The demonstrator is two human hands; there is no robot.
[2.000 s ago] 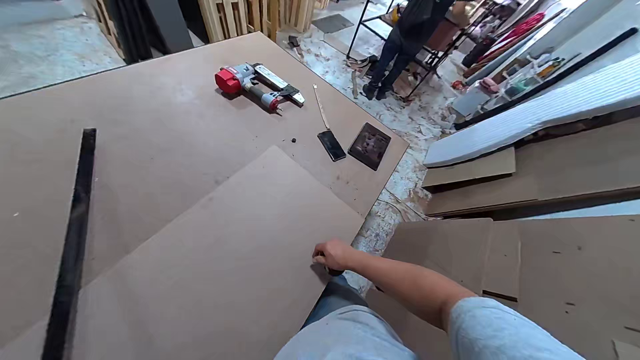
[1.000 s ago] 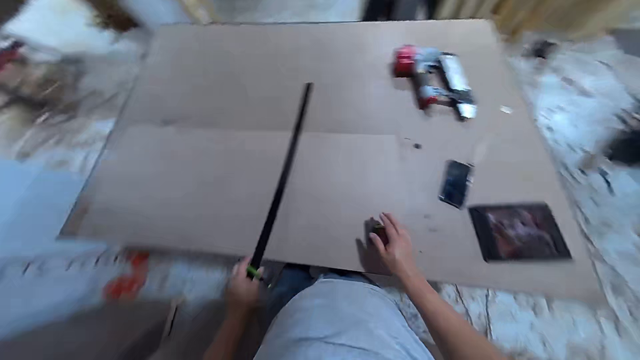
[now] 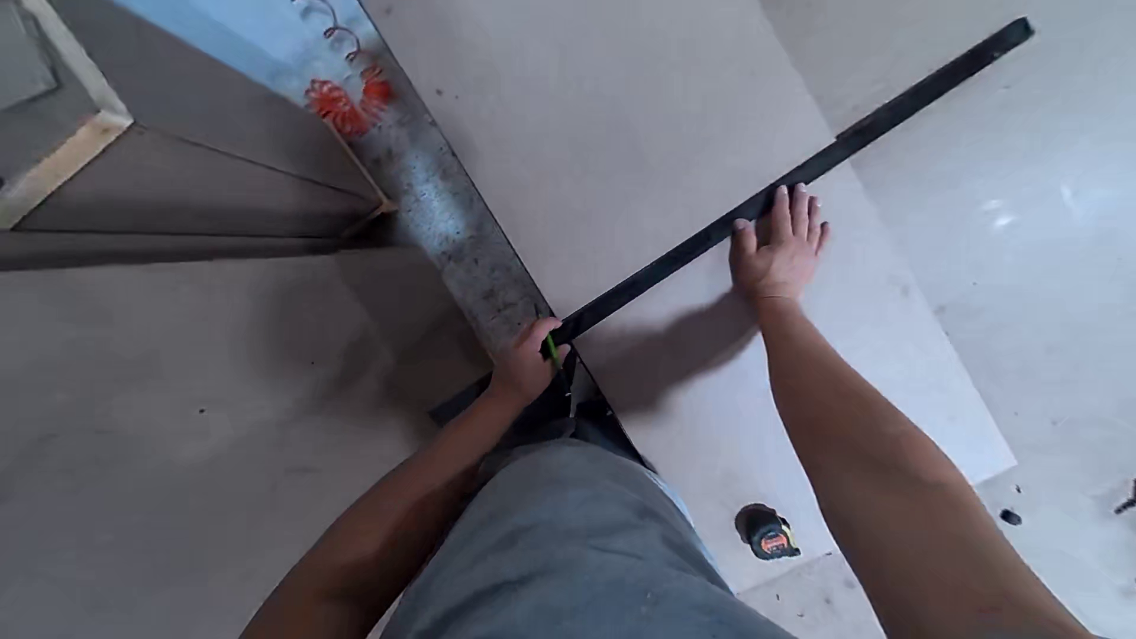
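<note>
A long dark straight bar [image 3: 679, 257] lies diagonally across a pale sheet panel [image 3: 612, 124] on the large board-topped table. At the panel's near edge, my left hand [image 3: 531, 359] is closed around a thin green pencil-like tool [image 3: 554, 351] and touches the bar's near end. My right hand [image 3: 783, 244] rests with spread fingers on the middle of the bar, its palm on the panel. A black tape measure [image 3: 768, 532] lies on the panel near its right-hand edge, close to my shirt.
Left of the table, large boards [image 3: 160, 399] and a wood-framed panel [image 3: 106, 115] stand or lie close by. An orange coiled air hose [image 3: 351, 102] is on the floor beside the table. A small dark object [image 3: 1010, 516] lies at the right.
The view has swung far round to the left. My right hand, by a small dark object near the table edge one second ago, now presses on the bar.
</note>
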